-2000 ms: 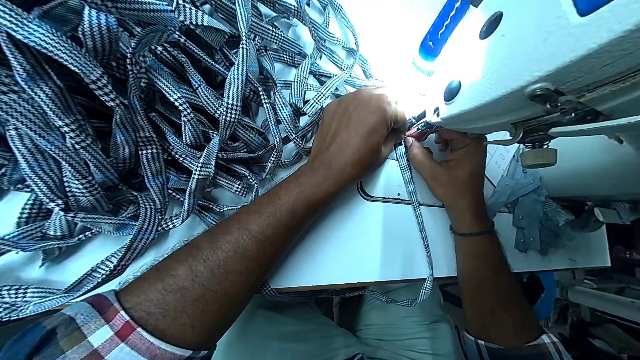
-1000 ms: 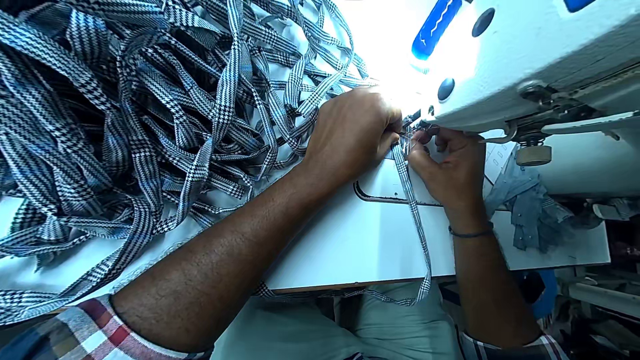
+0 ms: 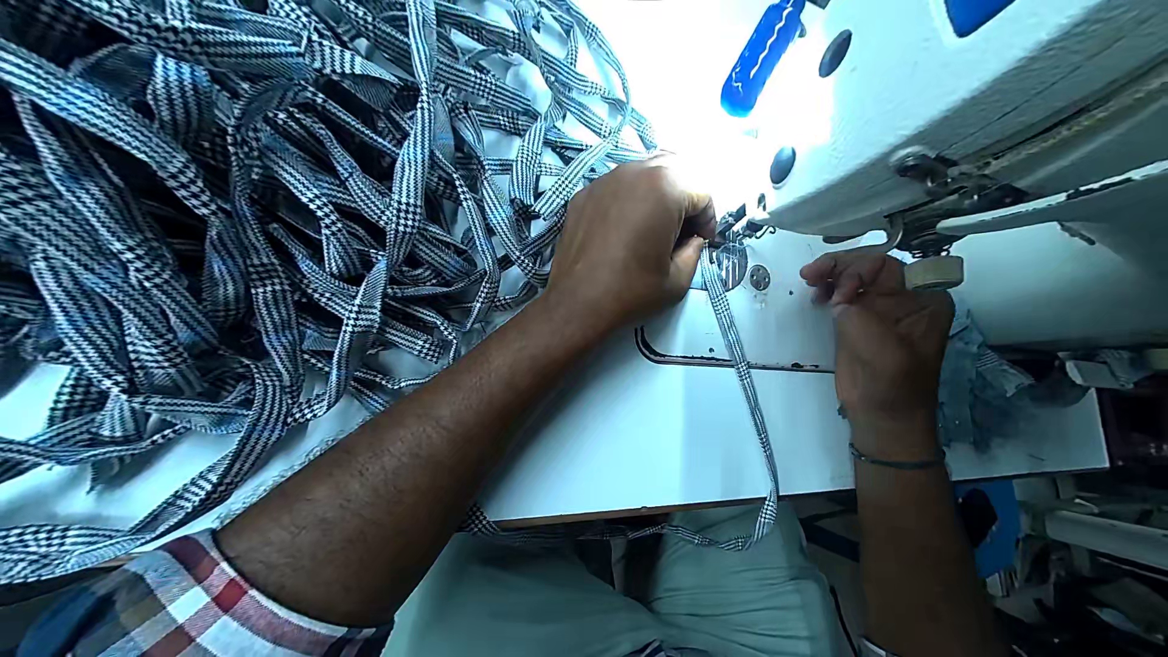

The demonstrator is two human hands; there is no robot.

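Observation:
My left hand [image 3: 630,237] is at the presser foot [image 3: 733,224] of a white sewing machine [image 3: 912,100], its thumb and index finger pinching the end of a narrow houndstooth fabric strip [image 3: 737,356]. From there the strip runs down over the table's front edge and loops back to the left. My right hand [image 3: 881,310] is raised right of the needle plate [image 3: 730,267], under the machine head, fingers loosely curled; no held thing shows in it. A large tangled heap of the same houndstooth strips [image 3: 274,201] lies on the left of the table.
The white table [image 3: 584,438] ends just above my lap. A blue object with a white wavy line [image 3: 762,59] is behind the machine head. Grey-blue fabric scraps [image 3: 981,383] lie right of my right wrist. A round knob [image 3: 933,273] hangs under the machine head near my right fingers.
My right hand has moved right, away from the presser foot and the strip, uncovering the needle plate. My left hand stays at the strip beside the foot.

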